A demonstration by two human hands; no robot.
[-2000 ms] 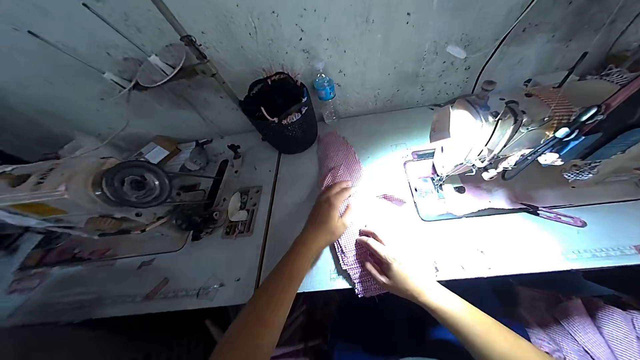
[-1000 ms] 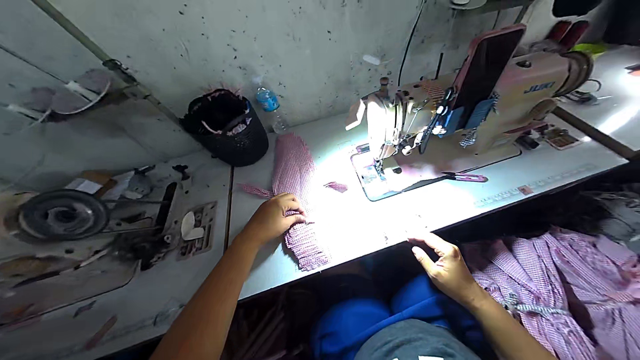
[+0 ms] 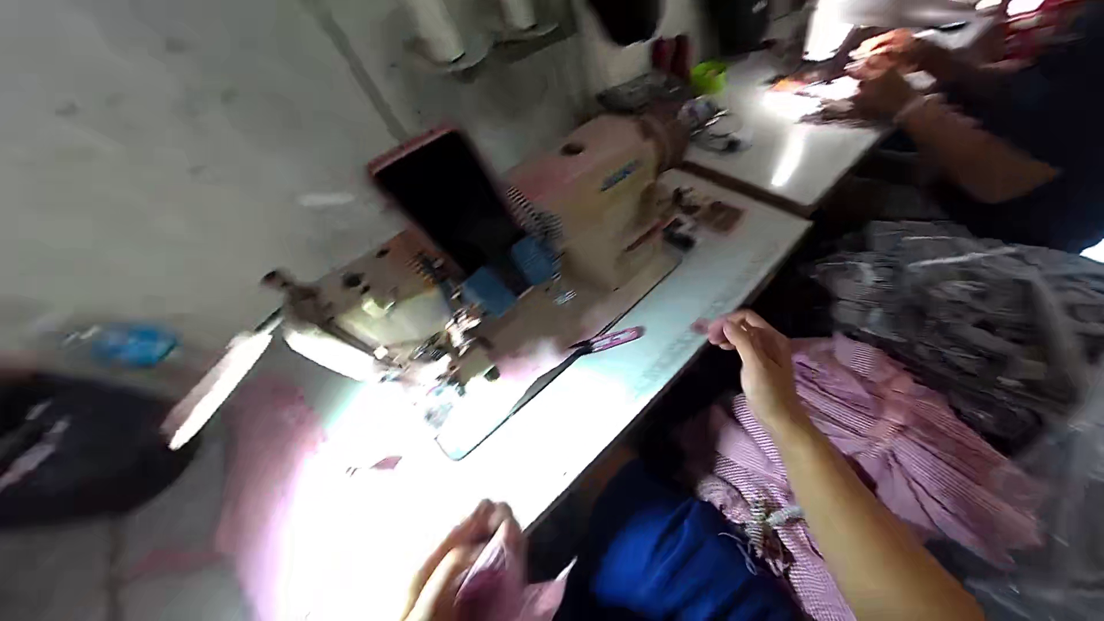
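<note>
My left hand [image 3: 474, 552] is closed on a piece of pink fabric [image 3: 493, 582] at the table's front edge; the image is blurred there. Over the table edge at the right, my right hand [image 3: 755, 354] has thumb and fingertips together on a small pinkish piece [image 3: 700, 326], too blurred to name surely. Below that hand lies a heap of pink checked fabric [image 3: 880, 423]. On the table, more pink fabric [image 3: 259, 483] lies at the left under glare, with a small pink scrap [image 3: 385, 463] near it. Pink-handled thread snips [image 3: 614, 338] rest beside the sewing machine [image 3: 586, 198].
A phone [image 3: 448, 198] is mounted on the machine. A black bin [image 3: 78, 448] and a blue-labelled bottle [image 3: 134, 343] stand at the left. Grey cloth in clear plastic [image 3: 957, 302] lies at the right. A co-worker's hands [image 3: 884, 73] are at another table [image 3: 776, 147], upper right.
The view has swung far to the right. My left hand has left the pink stack it rested on and now holds pink fabric. My right hand has moved from the stack to beyond the table edge.
</note>
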